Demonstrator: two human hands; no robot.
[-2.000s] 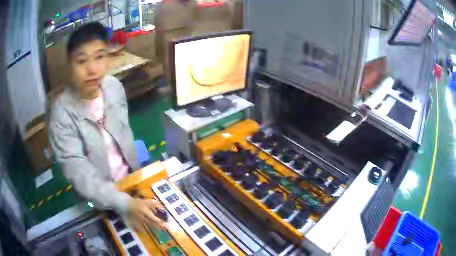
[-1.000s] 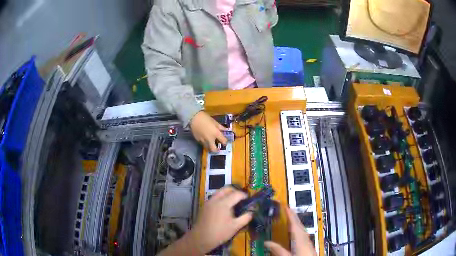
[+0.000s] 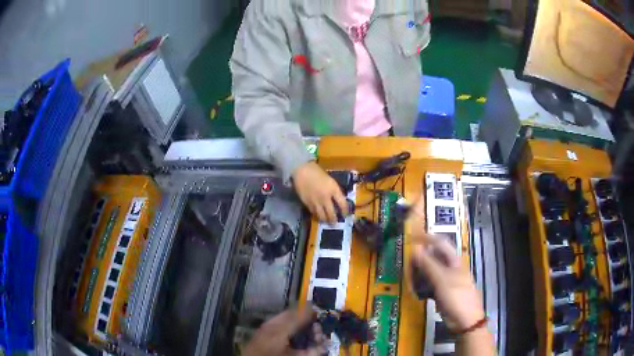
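The orange test tray (image 3: pixel 358 264) lies in front of me, with a green connector board (image 3: pixel 384 323) down its centre and white socket strips on both sides. My left hand (image 3: pixel 285 332), blurred at the lower edge, holds black adapters with bundled leads (image 3: pixel 340 325) over the lower left strip. My right hand (image 3: pixel 445 278) holds a black adapter (image 3: pixel 423 271) at the right socket strip (image 3: pixel 442 215); whether it is seated is hidden. A dark lead bundle (image 3: pixel 372 229) hangs blurred over the board. Another lead (image 3: pixel 386 168) lies at the tray's far end.
A coworker in a grey jacket (image 3: pixel 271 90) stands opposite, a hand (image 3: pixel 321 195) on the left strip. A loaded orange tray (image 3: pixel 535 243) lies right beyond metal rails (image 3: pixel 483 264). Another tray (image 3: pixel 115 271) and a blue crate with adapters (image 3: pixel 49 139) are left.
My hands have moved apart: the left down and left with adapters, the right up to the right strip with one adapter. The view has shifted left, showing more of the left tray.
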